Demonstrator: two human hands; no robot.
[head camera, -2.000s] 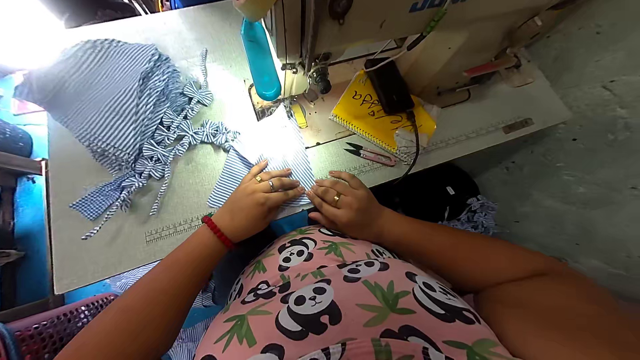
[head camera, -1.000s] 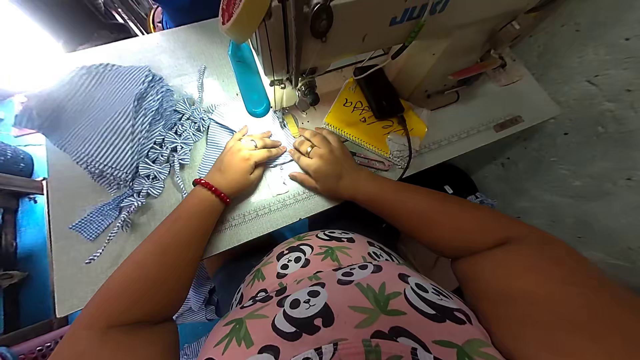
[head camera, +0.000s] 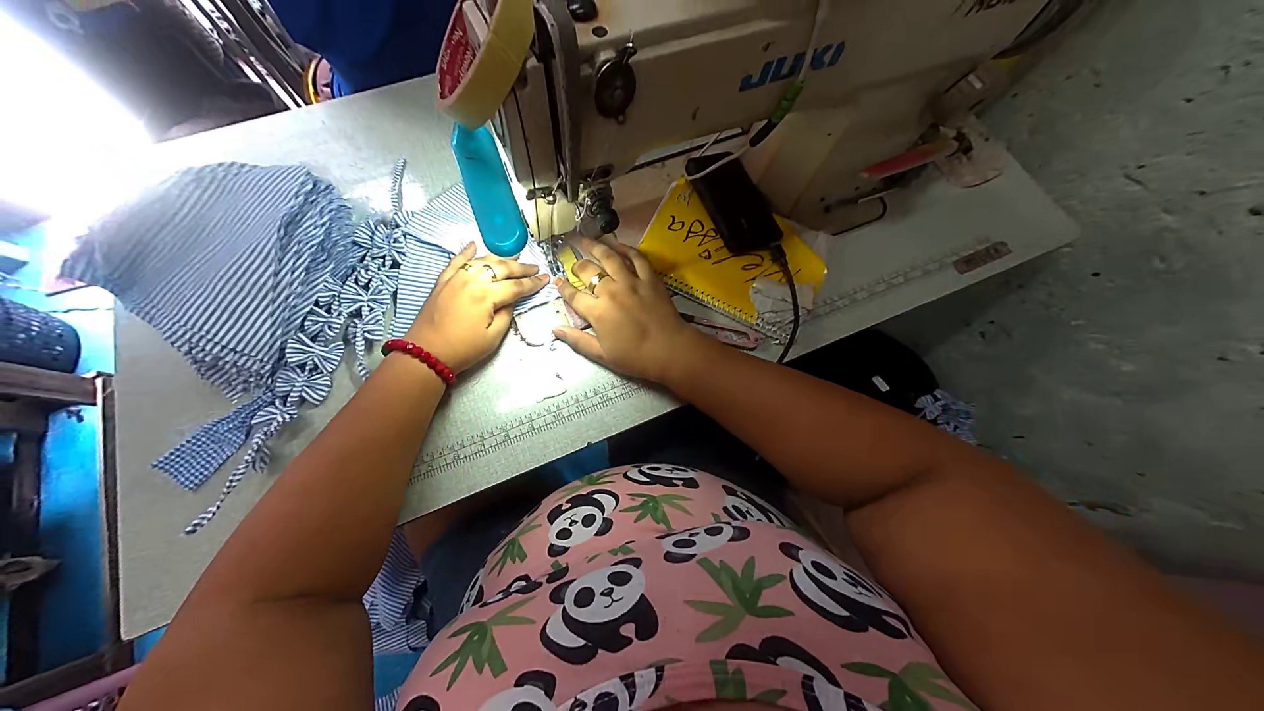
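Observation:
Striped blue-and-white fabric (head camera: 425, 281) lies at the needle area of a Juki sewing machine (head camera: 691, 94). My left hand (head camera: 472, 308) rests flat on this fabric, left of the presser foot (head camera: 555, 255). On the other side, close against the foot, my right hand (head camera: 624, 314) presses down with its fingers bent; its fingertips nearly meet those of my left hand. What lies beneath both palms is hidden. A stack of striped fabric pieces (head camera: 232, 262) and a string of striped bows (head camera: 321, 336) lie to the left of my left hand.
A yellow notebook (head camera: 716, 252) with handwriting lies under a black box with a cable (head camera: 733, 202). Thread snips (head camera: 726, 331) lie near it. A turquoise plastic piece (head camera: 489, 193) and a tape roll (head camera: 486, 59) are by the machine head. A ruler strip (head camera: 533, 425) runs along the table edge.
Both hands have moved away from the table's front edge, up to the presser foot, and the striped fabric has moved with them. The view has shifted slightly.

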